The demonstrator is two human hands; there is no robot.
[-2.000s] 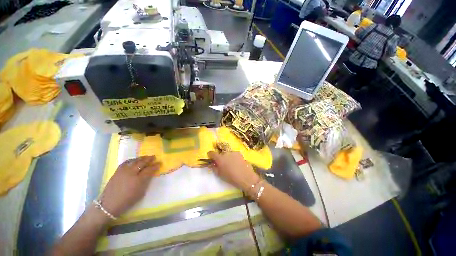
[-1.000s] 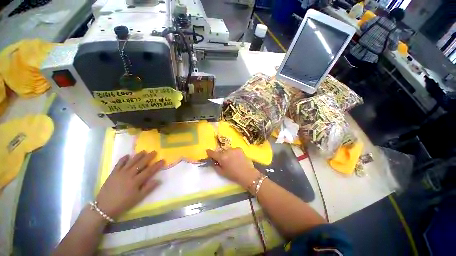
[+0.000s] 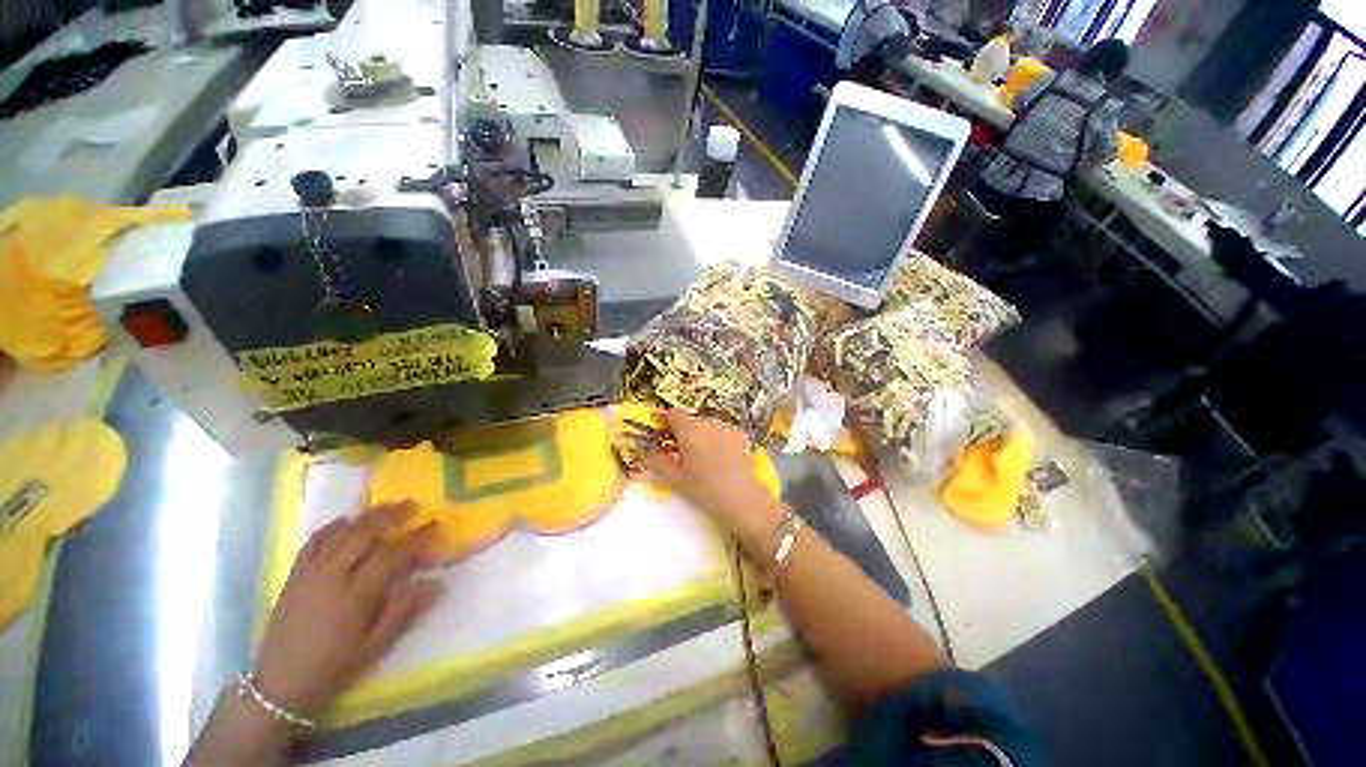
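Observation:
A yellow cut piece (image 3: 577, 502) lies on the white sheet, with a greenish rectangle (image 3: 504, 471) at its middle. My left hand (image 3: 342, 596) is open, palm down, with fingertips on the piece's lower left edge. My right hand (image 3: 701, 462) is at a small pile of loose labels (image 3: 635, 432), to the right of the piece and in front of a bag of labels (image 3: 712, 352). Its fingertips are blurred among the labels, so I cannot tell what they hold. The labels lie on more yellow fabric, partly hidden by this hand.
The sewing machine head (image 3: 337, 262) stands behind the piece. A second bag of labels (image 3: 917, 393), a white scrap (image 3: 814, 415) and a white-framed panel (image 3: 869, 192) are at the right. Stacked yellow pieces (image 3: 68, 277) are at the left. A person (image 3: 1049, 128) works in the background.
My right hand has moved off the piece's right edge, up and right onto the loose labels. My left hand stays at the piece's lower left. The camera view has shifted.

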